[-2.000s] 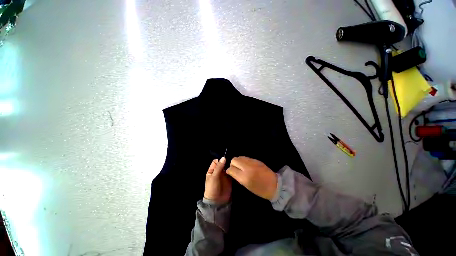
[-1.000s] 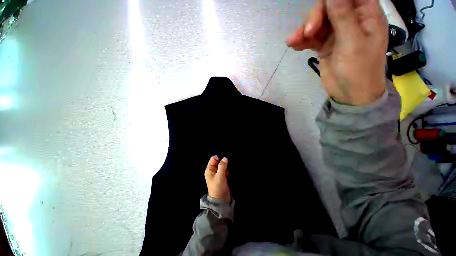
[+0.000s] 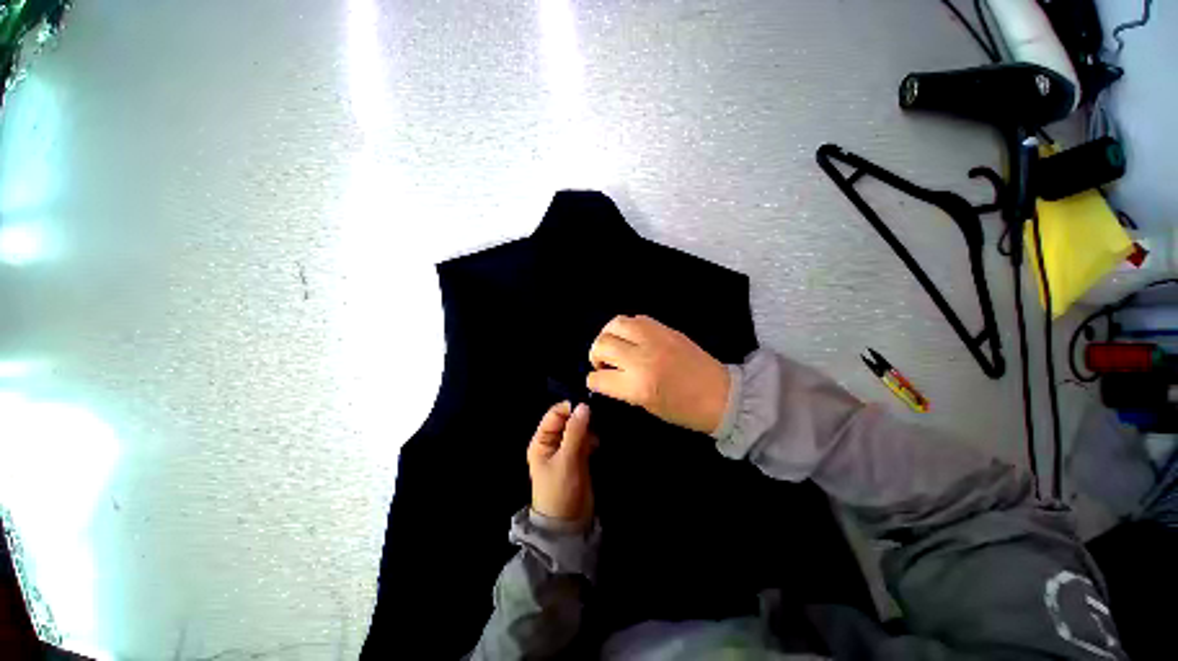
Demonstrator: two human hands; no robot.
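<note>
A black vest (image 3: 504, 336) lies on the table with its stand collar pointing away from me. My left hand (image 3: 561, 465) is on the middle of the chest, thumb and finger pinched on a bit of the black cloth or a fastener. My right hand (image 3: 661, 375) is just above and right of it, over the vest, its fingers curled together. Whether a needle or thread is between the right fingertips cannot be seen. Fastener details are lost in the black.
A black hanger (image 3: 911, 252) lies right of the vest, with yellow-red thread snips (image 3: 894, 381) below it. A black hair dryer (image 3: 982, 93), a yellow sheet (image 3: 1075, 252), a red spool (image 3: 1121, 358) and long black cords (image 3: 1037, 387) are along the right side.
My right hand first rose from the vest far to the upper right, drawing out a thin dark thread, then came back over the chest. My left hand has stayed pinched at nearly the same spot.
</note>
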